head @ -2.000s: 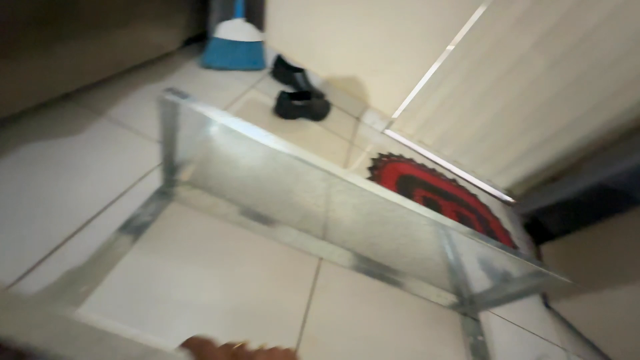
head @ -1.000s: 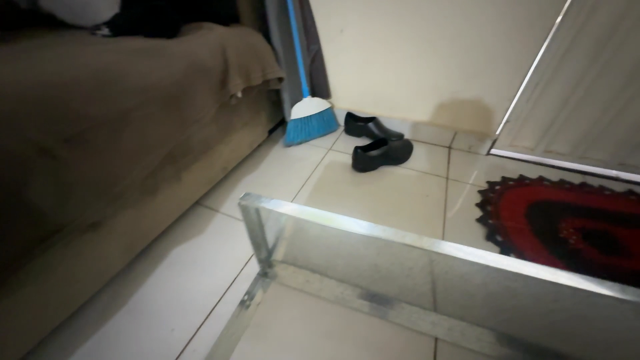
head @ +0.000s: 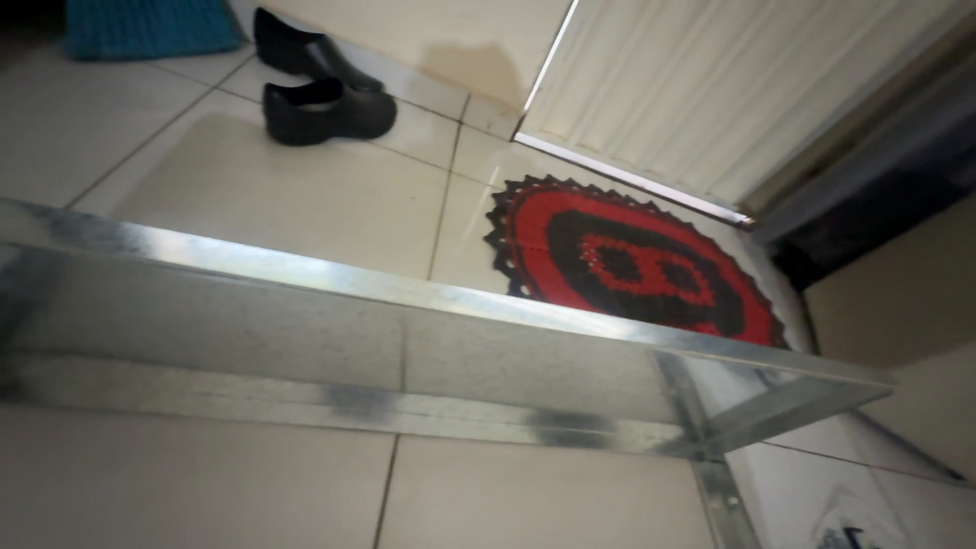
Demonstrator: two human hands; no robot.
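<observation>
Neither my left hand nor my right hand shows in the head view. A metal frame (head: 473, 305) with a long shiny upper edge crosses the picture from the left edge to the lower right. Behind its front face a translucent or dull panel (head: 305, 335) spans the gap between the upper edge and a lower rail (head: 457, 419). At the right end the rails meet at a corner, and a leg or side bar (head: 724, 496) runs down from it.
Two black slip-on shoes (head: 332, 114) rest on the tiled floor near the wall. Blue broom bristles (head: 152, 27) are at the top left. A red and black scalloped mat (head: 633, 259) lies before a ribbed cream door (head: 648, 91). Something dark-marked (head: 850, 534) is at the bottom right.
Two seconds ago fingers showed at the bottom edge; none show now. The view has swung left and back to the right.
</observation>
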